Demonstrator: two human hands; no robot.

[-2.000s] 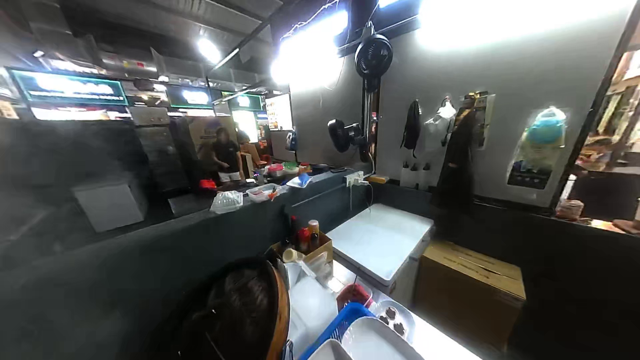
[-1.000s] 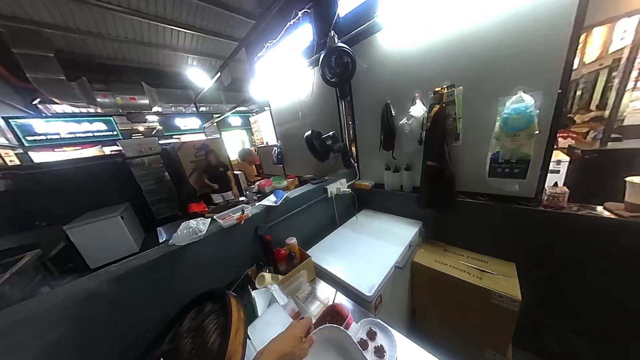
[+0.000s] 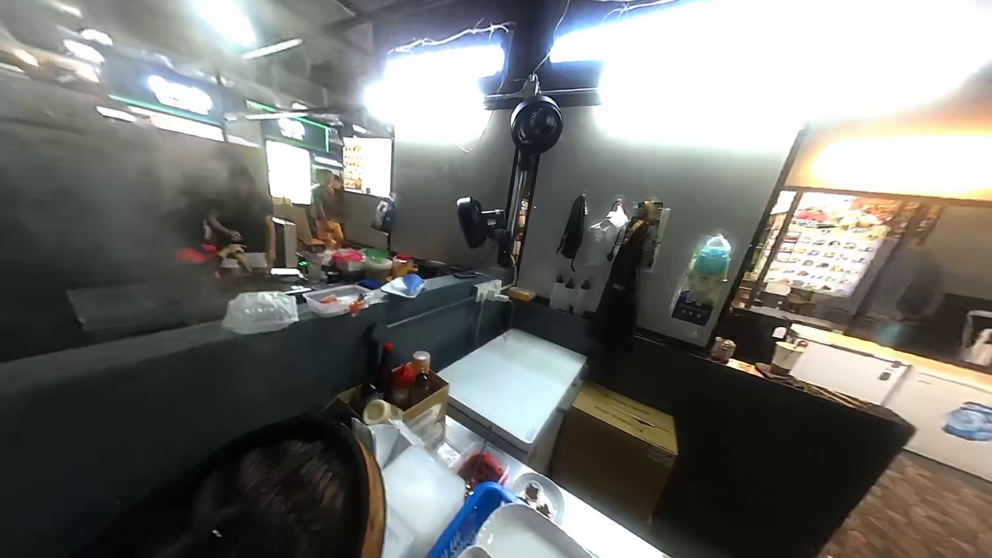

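Note:
Neither of my hands shows in the head view. At the bottom, a blue plastic basket [image 3: 473,521] stands beside a white dish [image 3: 531,535]. A small plate [image 3: 552,488] with several dark pieces lies behind the dish, and a container of red food [image 3: 480,468] sits to its left. A white sheet or bag [image 3: 422,484] lies between the basket and a large round bamboo steamer [image 3: 373,496] with a dark inside. Behind these, a cardboard box [image 3: 435,394] holds several sauce bottles [image 3: 403,380].
A white chest freezer [image 3: 511,380] stands ahead, with a large cardboard carton [image 3: 616,434] to its right. Along the low dark wall lie a plastic bag [image 3: 261,311] and a clear tray [image 3: 339,301]. Fans [image 3: 536,124] hang on a pole. People [image 3: 328,209] stand beyond the wall, partly behind steam.
A hand seen at the bottom by the white dish one second ago is out of view. The blue basket, out of sight then, shows again. The view has shifted.

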